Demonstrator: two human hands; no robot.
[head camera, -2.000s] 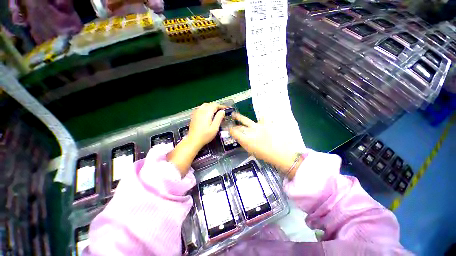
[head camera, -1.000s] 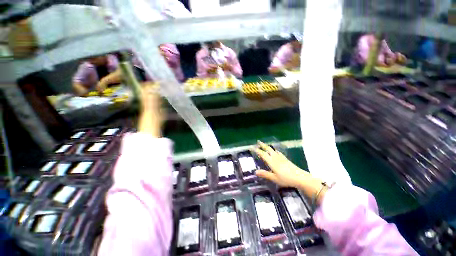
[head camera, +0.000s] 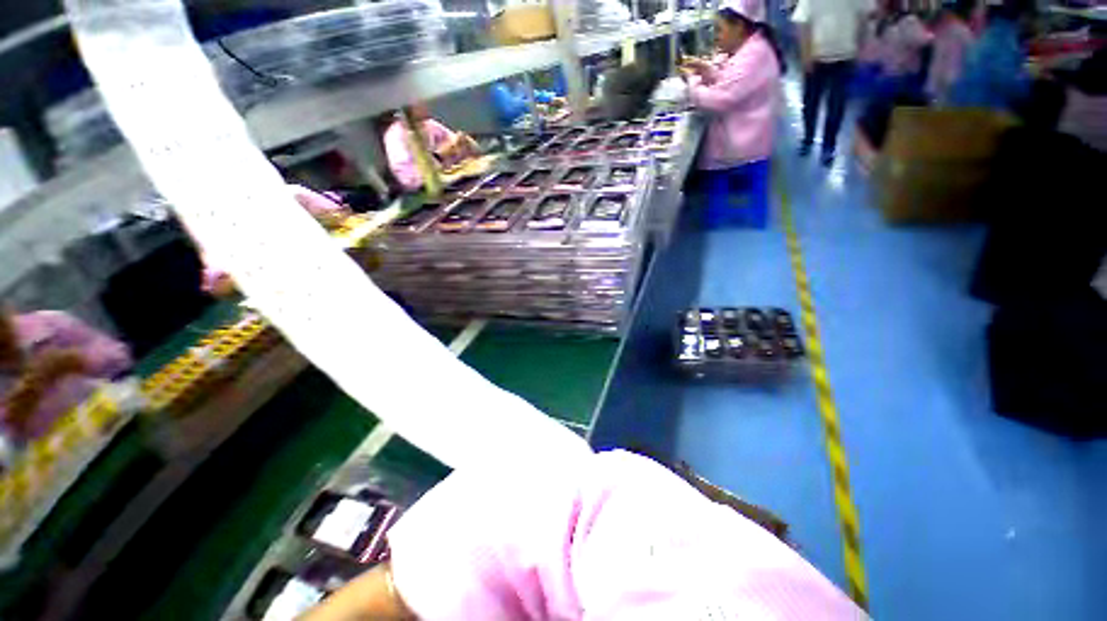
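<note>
A clear plastic phone tray (head camera: 304, 516) shows at the bottom left, cut off by the lower edge. Two dark phones in it carry whitish labels; one labelled phone (head camera: 344, 522) lies near the tray's far end. My right hand (head camera: 350, 600) shows only as a strip of skin by the wrist, low over the tray; its fingers are out of the picture. My pink right sleeve crosses the bottom. My left hand is not in view. A long white label strip (head camera: 328, 303) hangs from the upper left down to my sleeve.
A tall stack of filled trays (head camera: 510, 273) stands ahead on the green bench (head camera: 546, 370). A smaller tray set (head camera: 741, 340) is on the blue floor beside a yellow line (head camera: 819, 376). Workers in pink, yellow parts, cardboard boxes (head camera: 941, 164) and dark bags (head camera: 1050, 352) are around.
The view has swung to the right, showing the floor and aisle. My left arm has left the picture, and my right fingers have dropped out at the bottom.
</note>
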